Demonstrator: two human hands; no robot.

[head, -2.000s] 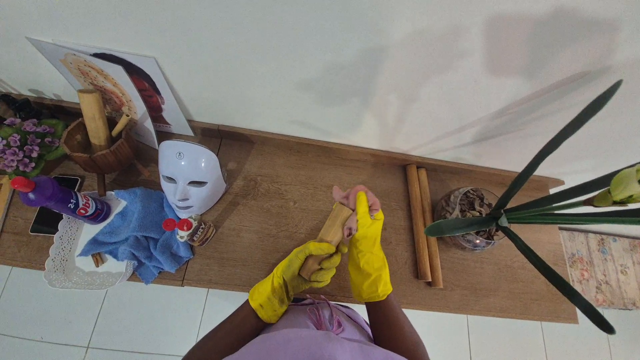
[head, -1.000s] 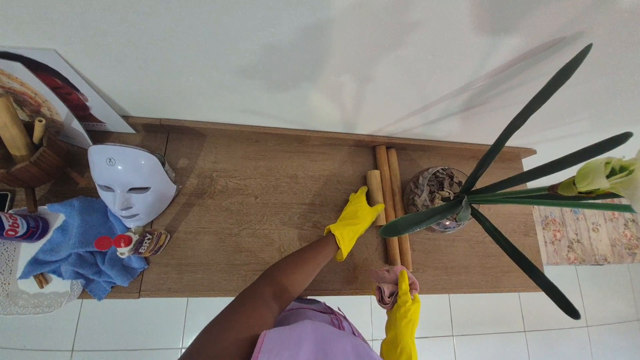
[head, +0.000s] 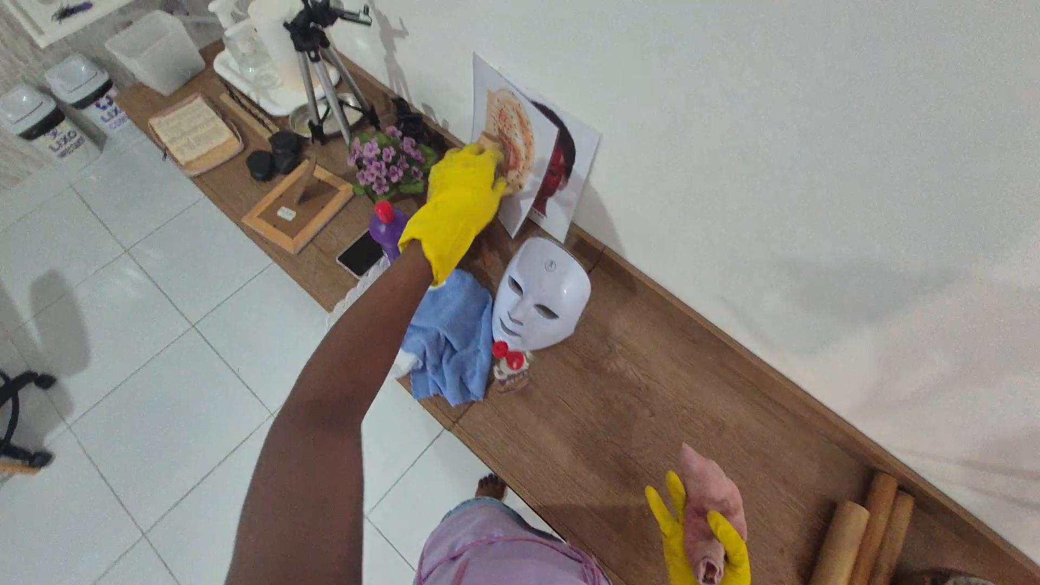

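Observation:
My left hand (head: 463,195), in a yellow rubber glove, reaches to the back of the wooden shelf. Its fingers are around the top of a wooden piece (head: 490,142) in front of the leaning pictures; the glove hides most of it. My right hand (head: 699,536), gloved too, holds a pink cloth (head: 708,504) over the shelf's front part. Three wooden rods (head: 869,528) lie side by side at the lower right. A white face mask (head: 542,294) rests beside a blue towel (head: 451,341), with a small red-capped bottle (head: 512,370) close by.
Leaning pictures (head: 569,183) stand against the wall. Around my left arm are a purple bottle (head: 388,227), a phone (head: 361,253) and a purple-flowered plant (head: 390,162). Farther left are a wooden frame (head: 268,231), black stones (head: 275,154), a small tripod (head: 321,73) and a plastic container (head: 156,53).
My left hand has left the rods and reached across to the pictures. The short rod held earlier now lies beside the other two. The view has swung far left.

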